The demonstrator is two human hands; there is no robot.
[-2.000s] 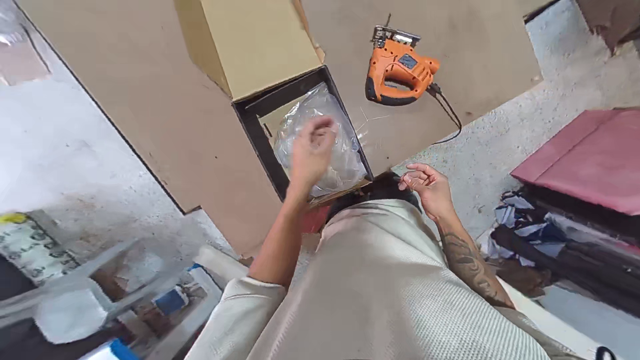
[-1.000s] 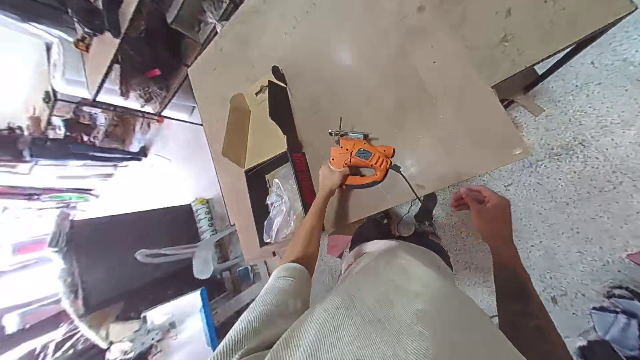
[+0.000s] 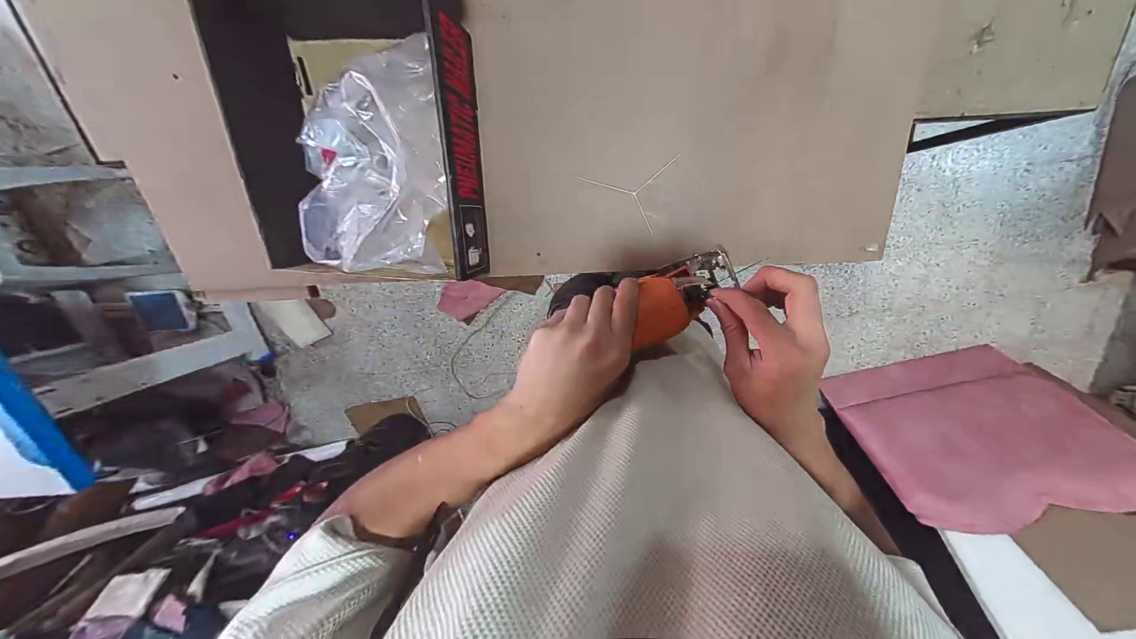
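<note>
An orange jigsaw (image 3: 661, 312) is held close against my shirt, just off the near edge of the table. My left hand (image 3: 581, 351) grips its orange body from the left side. At the metal base and blade end of the tool are the thumb and fingers of my right hand (image 3: 770, 333), pinched together; whether a small part is between them cannot be told. Left of the jigsaw, an open cardboard box (image 3: 463, 151) with printed lettering on its side holds a clear plastic bag (image 3: 377, 169).
The brown tabletop (image 3: 710, 106) spans the upper view, its near edge just beyond the jigsaw. Pink upholstered padding (image 3: 967, 435) lies at the right. Fabric scraps (image 3: 240, 506) and frame pieces (image 3: 151, 364) clutter the lower left. A thin cord trails over the speckled floor (image 3: 355, 355).
The jigsaw, earlier on the tabletop with my left hand reaching it, is now at the table's near edge by my body. My right hand has come in to its blade end. The view has shifted.
</note>
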